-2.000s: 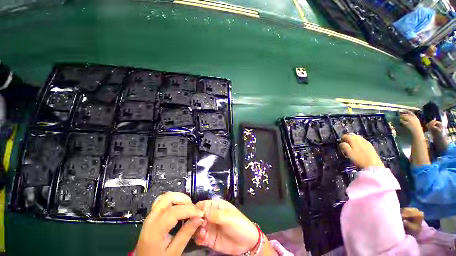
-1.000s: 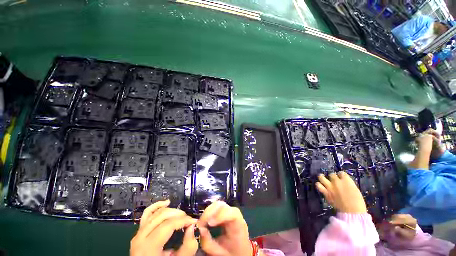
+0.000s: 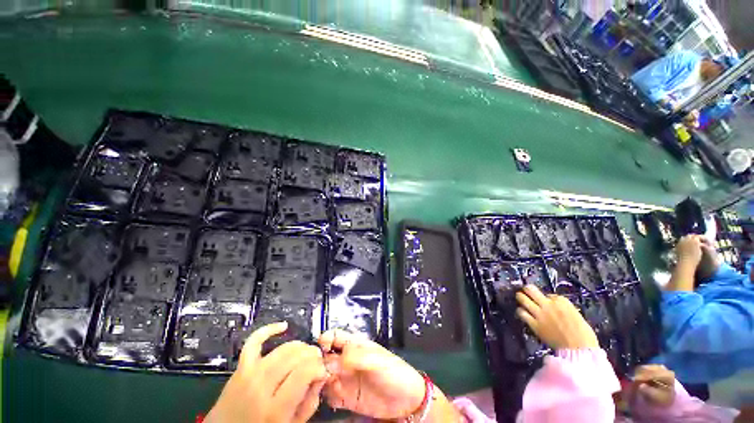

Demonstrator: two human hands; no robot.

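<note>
My left hand (image 3: 277, 376) and my right hand (image 3: 372, 382) meet fingertip to fingertip at the bottom centre, over the near edge of the large blister tray (image 3: 325, 310). Their fingertips pinch together; whatever is between them is too small and too hidden to tell. The right wrist wears a red band. The large tray holds black plastic housings (image 3: 221, 281) in two rows of pockets; the near-right pocket is partly bare and glossy. The small parts tray (image 3: 446, 330), right of it, holds scattered bright metal pieces (image 3: 424, 304).
A second blister tray (image 3: 484, 330) lies further right, with a pink-sleeved person's hand (image 3: 555, 318) over it. A blue-sleeved person's hands (image 3: 690, 254) are beyond. A small white-and-black piece (image 3: 522, 159) lies on the green surface. A black post with white bands (image 3: 29, 124) stands far left.
My hands stay together at the tray's near edge; the fingers have shifted and my left index finger has lifted away. The trays sit slightly lower in view. The neighbour's hand has moved nearer over the second tray.
</note>
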